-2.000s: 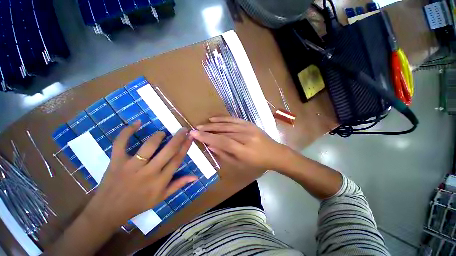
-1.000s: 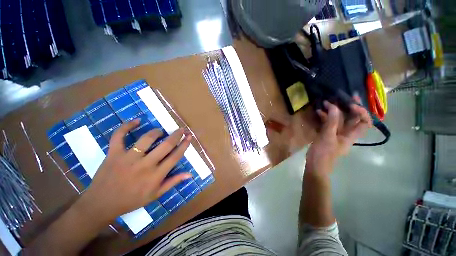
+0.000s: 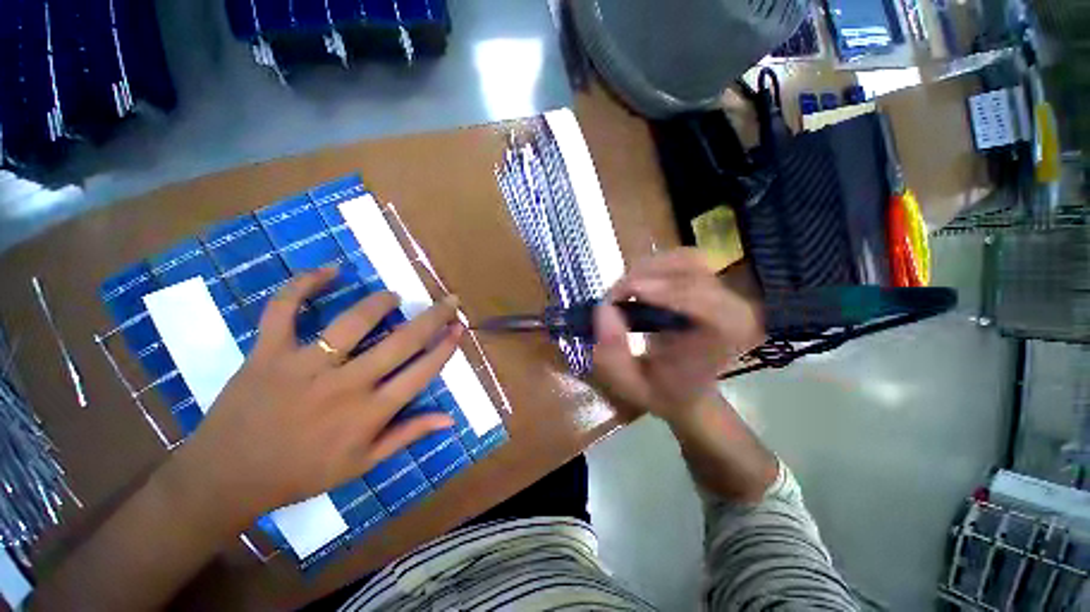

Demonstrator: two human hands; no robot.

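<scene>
The blue solar cell panel point(image 3: 281, 245) lies on the brown table, with a white strip point(image 3: 389, 245) along its right side and another white strip point(image 3: 197, 335) on its left. My left hand point(image 3: 347, 383) lies flat on the panel, fingers spread, fingertips on the right white strip near the bus ribbon point(image 3: 418, 251). My right hand point(image 3: 675, 329) holds the soldering iron point(image 3: 645, 317), slightly blurred. Its thin metal tip points left and reaches the ribbon beside my left fingertips; whether it touches is unclear.
A ribbon pile point(image 3: 544, 209) lies right of the panel, another pile point(image 3: 30, 454) at far left. Behind are dark cell stacks point(image 3: 84, 72). At right are a yellow sponge point(image 3: 717, 237), a black box point(image 3: 801, 203), red-yellow cutters point(image 3: 908, 239) and a large grey round housing point(image 3: 687, 48).
My right hand left the ribbon, reached to the right and took hold of the soldering iron, then brought it back to the panel's right edge. My left hand has stayed on the panel.
</scene>
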